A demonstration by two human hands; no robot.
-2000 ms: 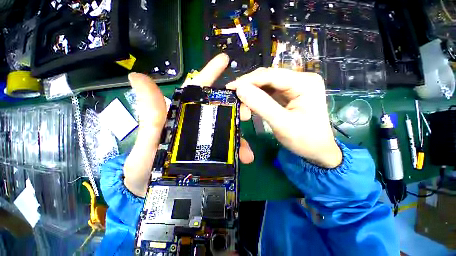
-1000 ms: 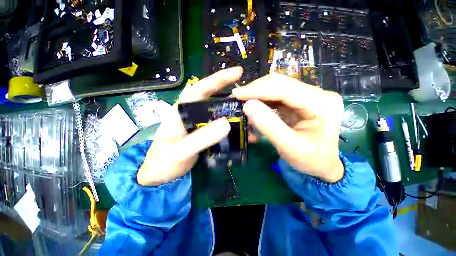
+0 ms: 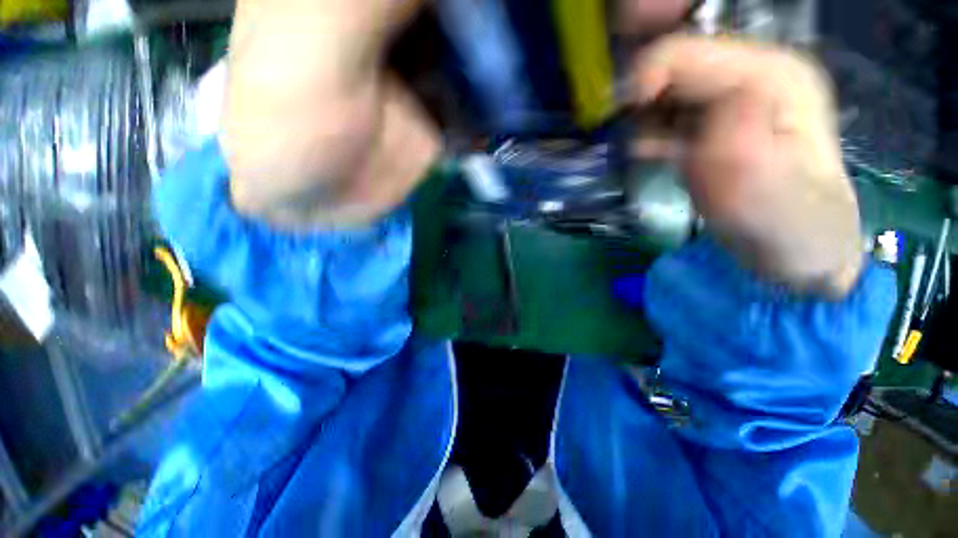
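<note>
The opened phone body (image 3: 525, 63) is held up close to the camera at the top centre. It is strongly blurred and cut off by the top edge. Its yellow battery edge and a pale strip show. My left hand (image 3: 326, 116) is bare and large at the upper left, around the phone's left side, with its fingers cut off or hidden. My right hand (image 3: 746, 137) is bare, at the phone's right side, with its bent fingertips against the right edge. Its fingers are blurred.
The green mat (image 3: 567, 289) lies below the hands, with a thin dark stick (image 3: 508, 278) on it. Clear plastic trays (image 3: 79, 179) stand at the left, with an orange-handled tool (image 3: 186, 315) near them. Thin tools, one with a yellow-orange end (image 3: 910, 345), lie at the right.
Both hands have lifted the phone up towards the camera and the top edge. The view has tilted down, so the back trays have mostly gone out of the picture.
</note>
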